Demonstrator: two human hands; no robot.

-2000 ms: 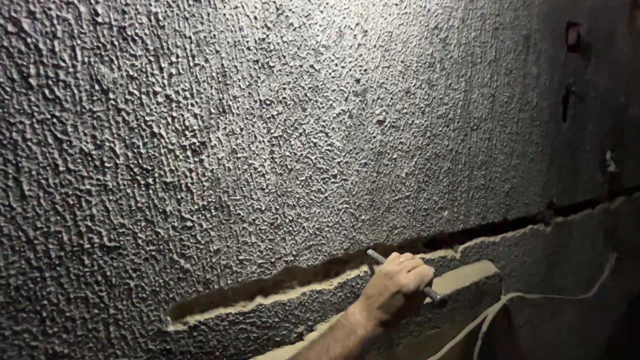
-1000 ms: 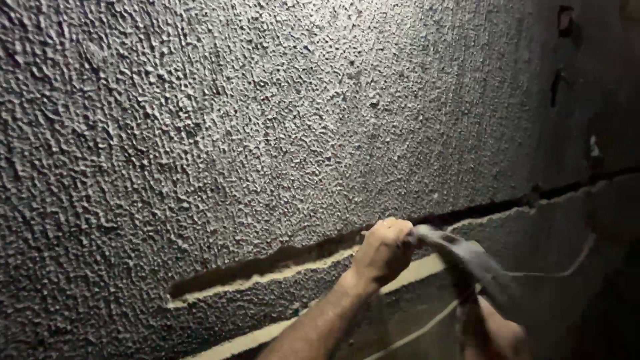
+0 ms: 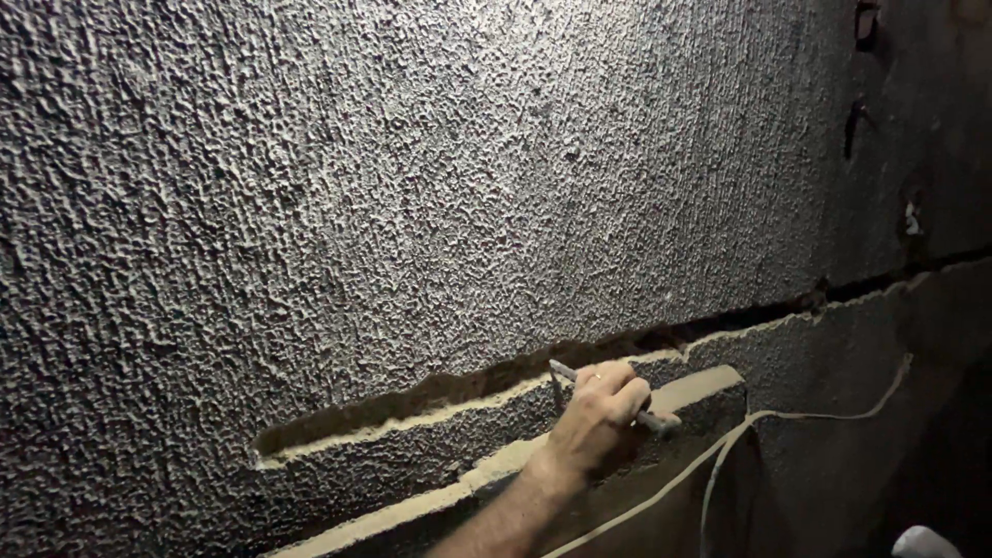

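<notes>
My left hand point(image 3: 604, 411) is closed around a metal chisel point(image 3: 563, 370), which looks like a cold chisel. Its tip lies against the lower edge of a long groove point(image 3: 465, 381) cut in the rough textured wall point(image 3: 434, 232). The struck end of the chisel point(image 3: 659, 421) sticks out below the fist, to the right. My right hand is out of the frame. A pale rounded thing point(image 3: 922, 542) shows at the bottom right edge; I cannot tell what it is.
A pale ledge point(image 3: 697, 387) runs below the groove, partly behind my left arm. Light cables point(image 3: 666, 488) hang and branch beneath it. Farther right, the wall has a dark box-like recess point(image 3: 866, 27), a narrow slot point(image 3: 852, 132) and a small hole with white bits point(image 3: 912, 217).
One second ago my right hand and a blurred tool were at the chisel's end; both have left that spot. My left hand still grips the chisel at the groove.
</notes>
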